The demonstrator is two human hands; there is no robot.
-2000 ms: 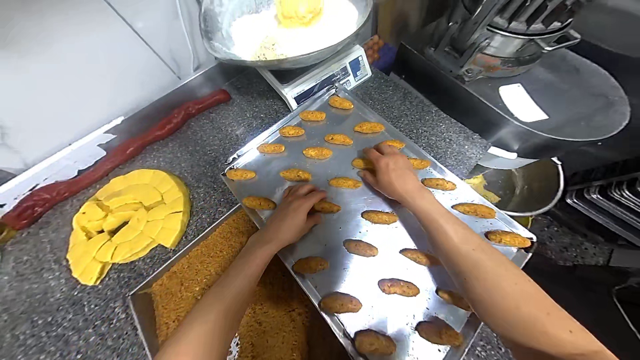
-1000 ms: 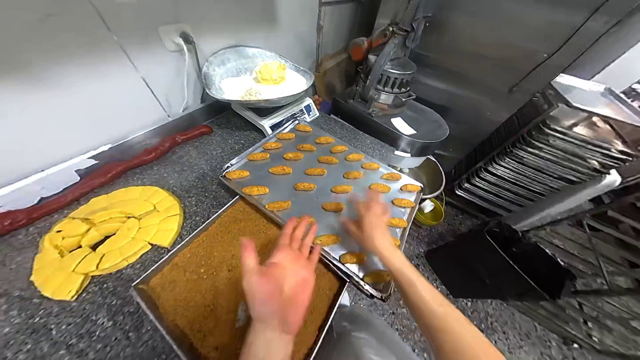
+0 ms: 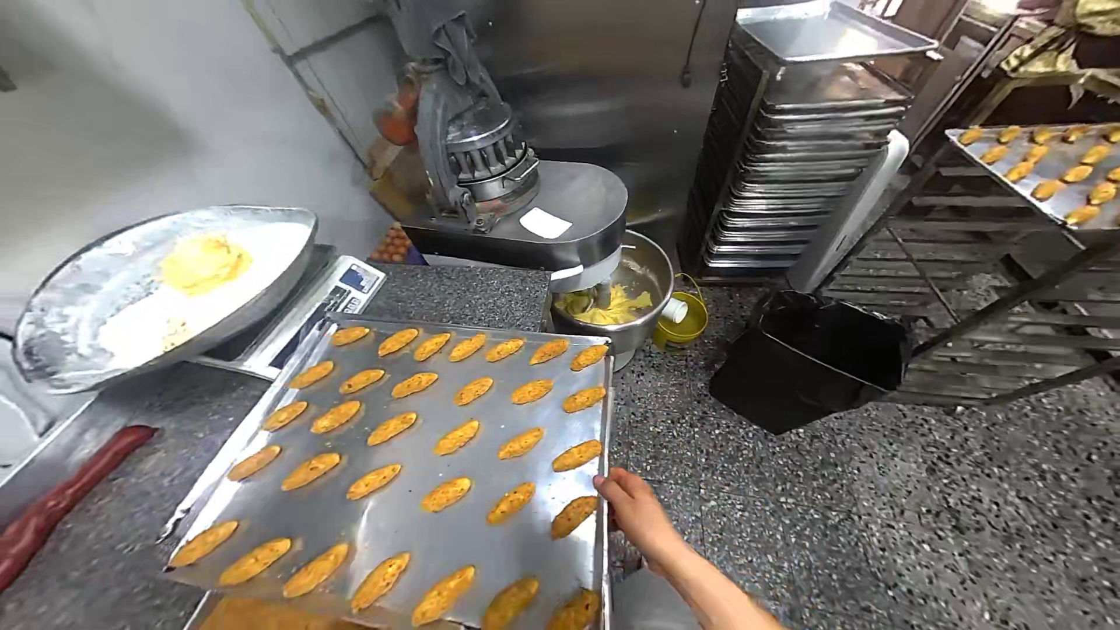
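Note:
My right hand (image 3: 643, 512) grips the right edge of a metal baking tray (image 3: 411, 525), its thumb on the rim and its fingers down the outer side. Rows of oval, orange-brown dough pieces (image 3: 374, 481) lie on the tray. My left hand is out of view. Below the tray's near edge shows part of a pan of brown crumbly mix (image 3: 262, 614). A metal scale pan (image 3: 302, 254) with white flour and a yellow lump (image 3: 206, 262) sits on a digital scale (image 3: 354, 284) behind the tray.
A red roll (image 3: 70, 494) lies at the left. A planetary mixer (image 3: 577, 197) with a steel bowl (image 3: 661, 262) stands behind. A yellow bucket (image 3: 691, 319), a black-lined bin (image 3: 814, 350), stacked trays (image 3: 805, 175) and a rack holding a filled tray (image 3: 1024, 179) are at the right.
Both hands were over the tray before; now the right one holds its right edge and the left one has gone out of view. The view has turned right.

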